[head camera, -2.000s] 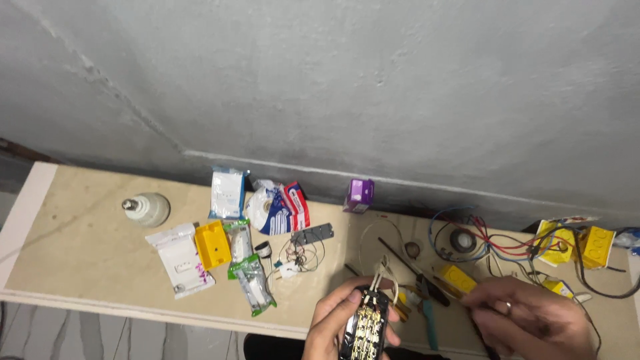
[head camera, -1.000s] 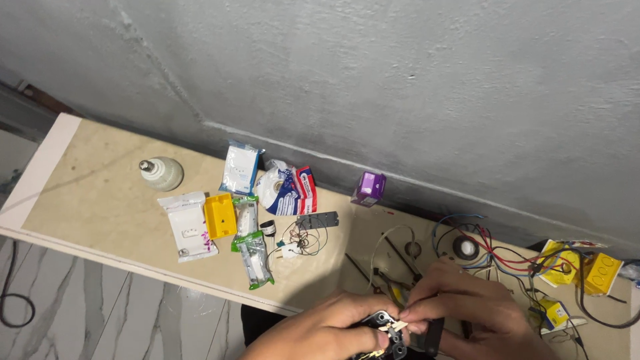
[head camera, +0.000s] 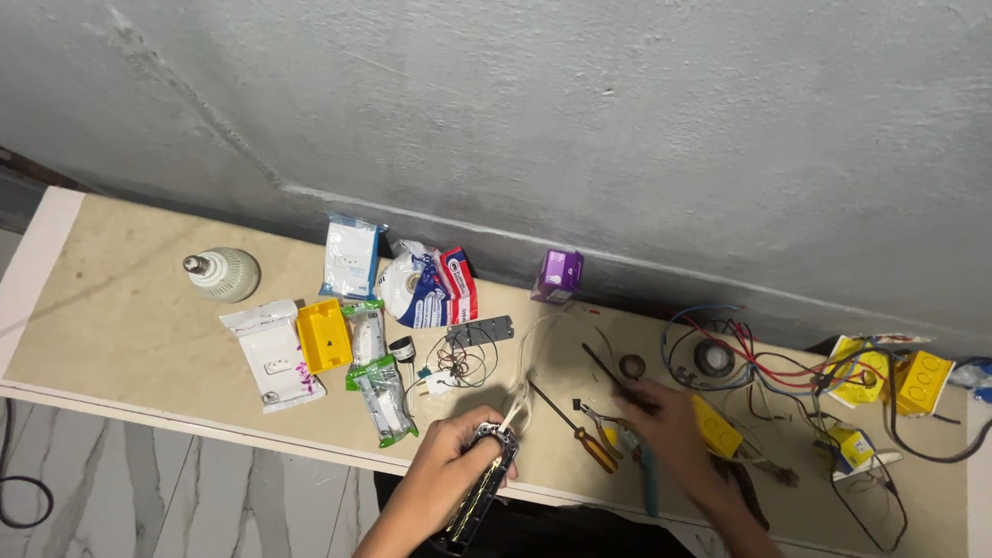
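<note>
My left hand (head camera: 457, 457) grips an opened black power strip housing (head camera: 484, 496) at the table's front edge, brass-coloured metal strips showing inside it. A pale cable (head camera: 521, 387) runs from the housing's upper end and loops back over the table. To the right, my right hand (head camera: 666, 426) is over the table with its fingers around the handle of a dark-shafted screwdriver (head camera: 601, 360), its shaft pointing up and left. Between my hands lie a screwdriver with an orange and black handle (head camera: 595, 451) and pliers (head camera: 601, 430). A teal-handled tool (head camera: 648, 480) lies partly under my right hand.
A white bulb (head camera: 232, 275), a yellow box (head camera: 324, 337), wrapped packets (head camera: 351, 260) and thin wires (head camera: 457, 356) are left of centre. A purple box (head camera: 558, 275) stands by the grey wall. Tape (head camera: 714, 358), coloured wires (head camera: 763, 364) and yellow boxes (head camera: 922, 382) are at the right.
My right hand has left the black housing and moved right, and it now holds a dark screwdriver. My left hand still holds the housing.
</note>
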